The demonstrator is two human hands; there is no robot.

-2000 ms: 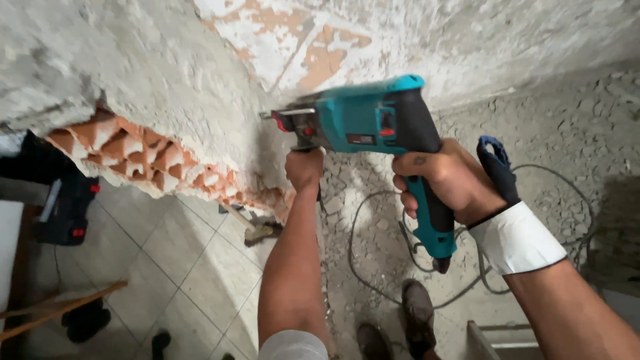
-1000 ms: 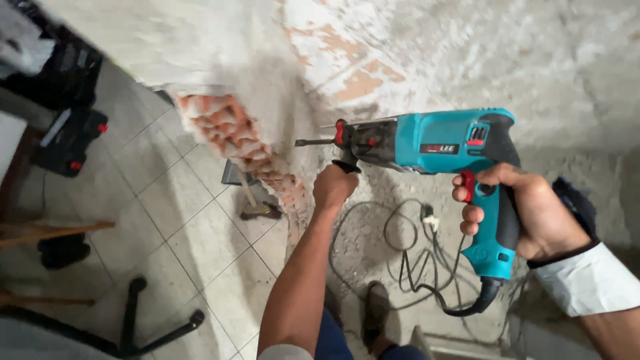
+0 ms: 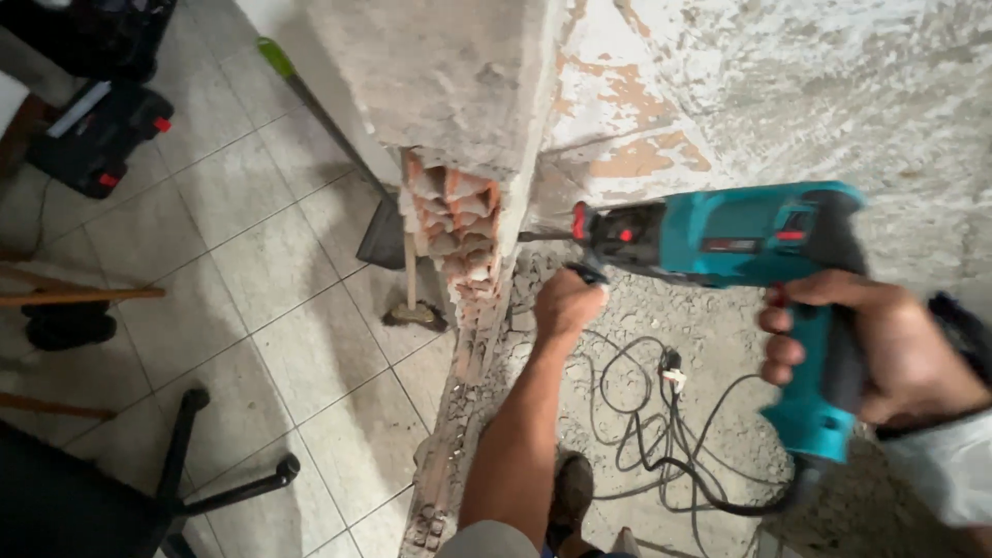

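My right hand (image 3: pixel 845 341) grips the rear pistol handle of a teal rotary hammer drill (image 3: pixel 736 236), the index finger at its red trigger. Around the side handle below the drill's front collar is my left hand (image 3: pixel 570 306). The drill lies roughly level across the view, its chisel bit (image 3: pixel 546 235) pointing left at the edge of a plastered wall (image 3: pixel 449 77). The bit's tip is at or near that edge; contact cannot be told. Broken hollow red brick (image 3: pixel 457 225) is exposed in the wall's end.
Looped black cable (image 3: pixel 666 465) and rubble (image 3: pixel 666 310) lie on the floor below the drill. A dustpan (image 3: pixel 384 236) and a broom (image 3: pixel 415 314) are beyond the wall's end. Farther left are a black tool case (image 3: pixel 101 136) and a chair base (image 3: pixel 186 508). My shoe (image 3: pixel 572 492) stands near the cable.
The view has shifted a lot. The bit, apart from the wall a second ago, is now at or near the wall's edge. Both hands have kept their hold on the drill.
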